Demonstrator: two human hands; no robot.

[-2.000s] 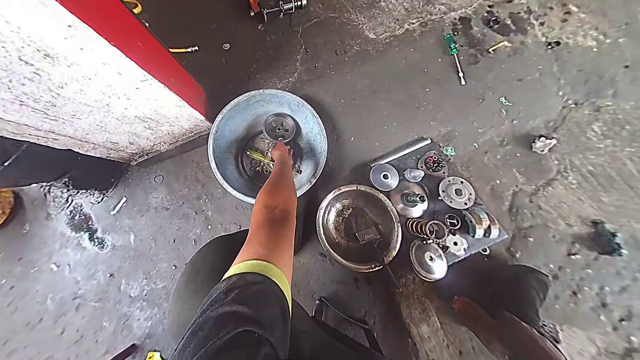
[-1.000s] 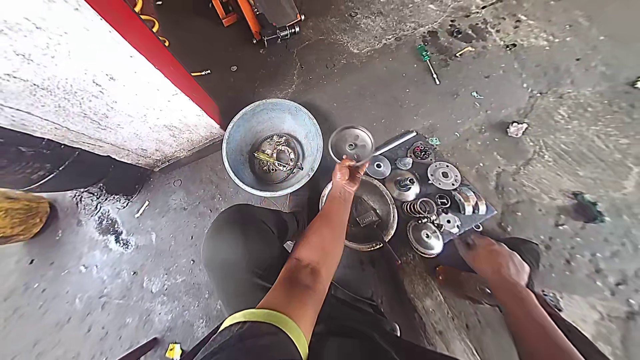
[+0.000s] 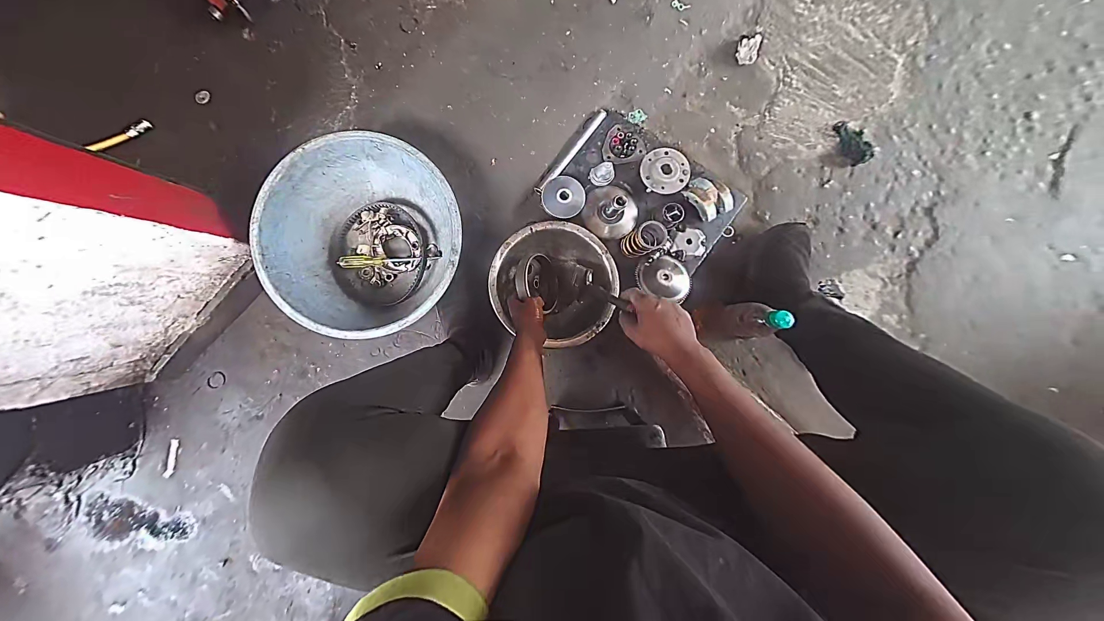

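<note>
My left hand [image 3: 528,317] grips a round metal part [image 3: 536,283] by its rim and holds it tilted inside a steel bowl [image 3: 495,291]. At the bowl's right rim my right hand [image 3: 657,323] is closed around the dark handle of a brush [image 3: 604,295], whose head is in the bowl. Just behind the bowl lie a pulley half with a shaft [image 3: 611,210], a coil spring [image 3: 644,239] and a toothed metal disc [image 3: 663,279]. What liquid the bowl holds is hard to tell.
Left of the bowl stands a blue-grey basin [image 3: 289,250] with greasy metal parts and a yellow-handled tool [image 3: 362,261]. More parts lie on a dark board [image 3: 729,216]. A bottle with a green cap [image 3: 780,319] is by my right leg. A white wall [image 3: 95,302] stands at left.
My left hand has taken the round part, held above the bowl a second ago, down into it. My right hand has moved left from beside the board and now holds the brush.
</note>
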